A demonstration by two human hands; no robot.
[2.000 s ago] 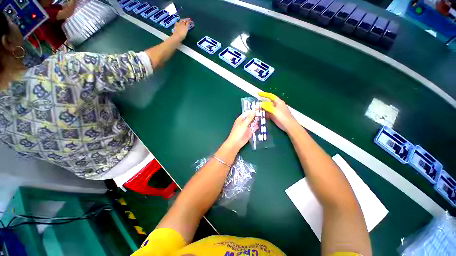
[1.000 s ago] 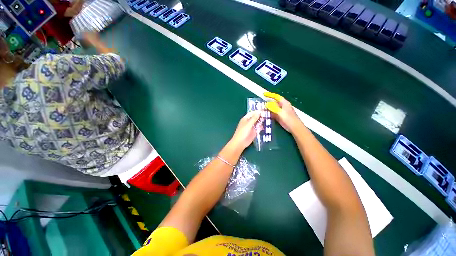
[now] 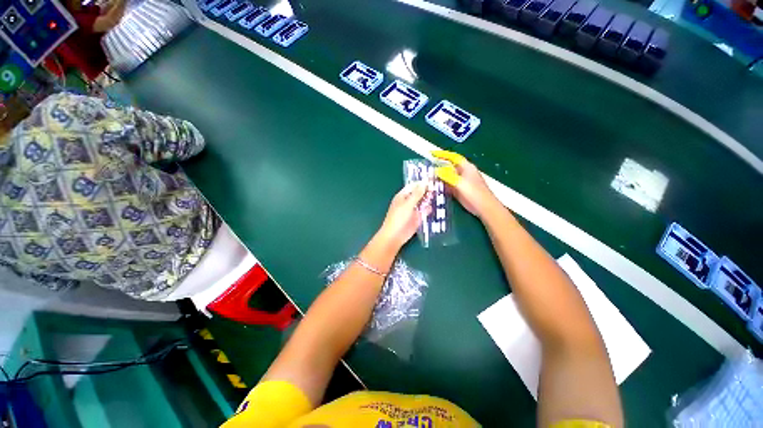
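My left hand (image 3: pixel 407 211) holds a clear carrier sheet (image 3: pixel 437 226) with rows of small white pieces, above the green bench near the white line. My right hand (image 3: pixel 461 180), with yellow coverings on its fingertips, is at the sheet's upper right edge. Its fingers are bent at the sheet; whether they grip a piece is too small to tell. Three flat blue-and-white panels (image 3: pixel 403 99) lie in a row beyond the white line, ahead of my hands.
Crumpled clear film (image 3: pixel 396 301) lies by my left forearm. A white paper sheet (image 3: pixel 515 338) lies under my right forearm. More panels (image 3: pixel 688 254) and a packed clear bag (image 3: pixel 726 399) are at right. A person (image 3: pixel 92 196) bends at left. Dark parts (image 3: pixel 577 29) line the far side.
The person at left has drawn an arm back from the conveyor and bent away. The panels at right have shifted further right. My hands stay at the sheet.
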